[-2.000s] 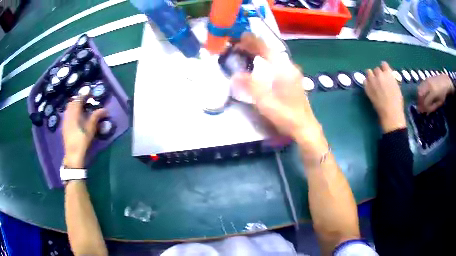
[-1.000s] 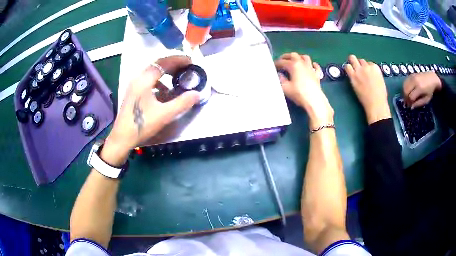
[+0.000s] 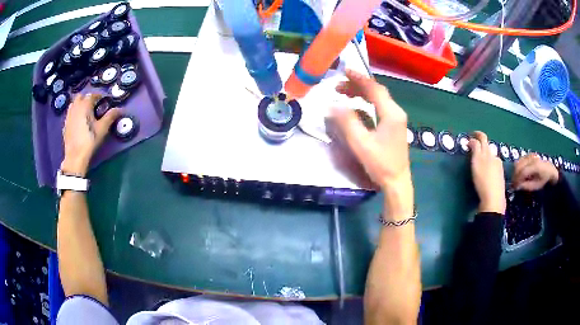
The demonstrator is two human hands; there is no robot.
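A black disc with a silver centre [image 3: 279,112] sits on the silver round fixture [image 3: 276,134] on the white machine [image 3: 219,120]. The blue barrel [image 3: 253,47] and the orange barrel [image 3: 331,47] meet in nozzle tips above the disc. My left hand [image 3: 86,129] is at the purple-grey tray [image 3: 143,120], its fingertips around a black disc that they partly hide. My right hand [image 3: 375,130] is just right of the fixture, slightly blurred, fingers apart, with nothing seen in it.
A row of white-centred discs [image 3: 448,141] runs to the right. Another person's hands [image 3: 488,171] are at that row and near a tray of small dark parts [image 3: 523,222]. A red-orange bin [image 3: 413,57] and a fan [image 3: 540,80] stand behind. A cable [image 3: 338,254] hangs from the machine's front.
My left hand has moved from the fixture left to the tray. My right hand has moved from the disc row to beside the fixture. A disc now sits under the nozzles. The view has shifted.
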